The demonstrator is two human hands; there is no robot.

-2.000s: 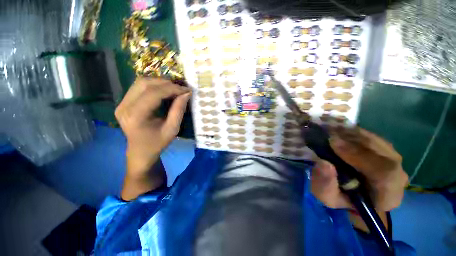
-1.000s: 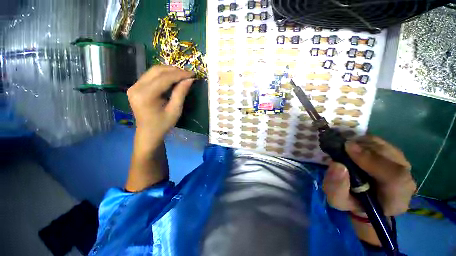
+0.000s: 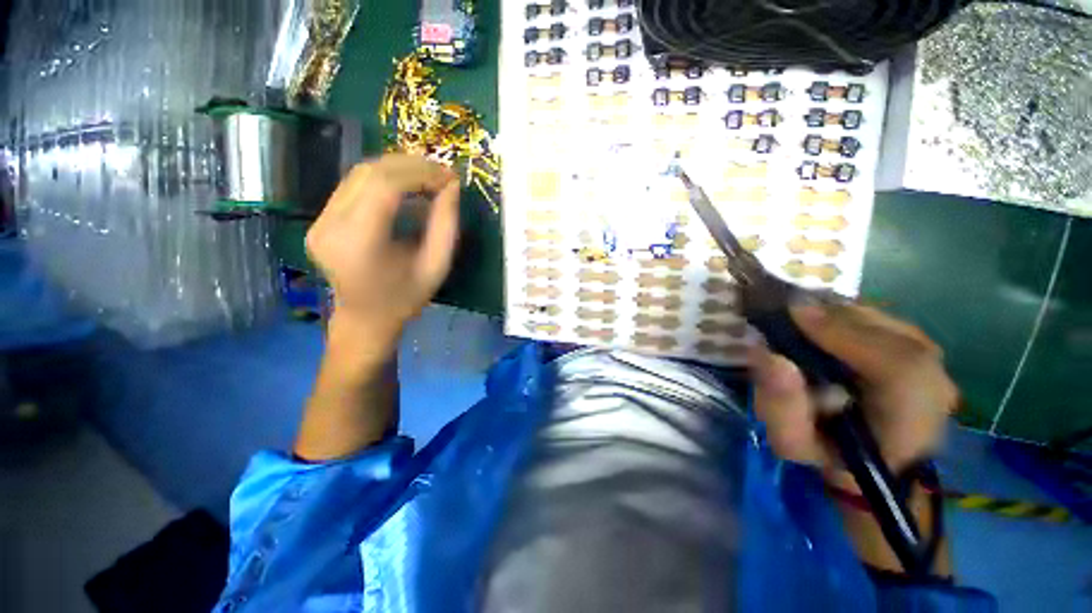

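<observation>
My right hand [image 3: 856, 383] holds the black soldering iron [image 3: 784, 321], its metal tip pointing up and left at a washed-out circuit board [image 3: 641, 228] on the white tray [image 3: 517, 258]. Glare hides whether the tip touches the board. My left hand [image 3: 386, 234] is bare, thumb and forefinger close together, beside the tray's left edge and just below the loose heap of gold strips [image 3: 425, 114]. I cannot tell whether something small is between the fingertips. The tray bears rows of tan pieces [image 3: 820, 246] and, higher up, dark parts [image 3: 832, 120].
A solder spool [image 3: 258, 156] stands at left beside clear plastic trays [image 3: 120, 180]. Another board [image 3: 446, 34] and a bag with gold contents [image 3: 321, 48] lie at the top left. A round black fan [image 3: 790, 30] overhangs the tray. A box of grey speckled bits [image 3: 1018, 108] is at upper right.
Compared with one second ago, the iron and my right hand are slightly further left and up in view. The board's middle is now washed out by glare. My left hand has barely moved.
</observation>
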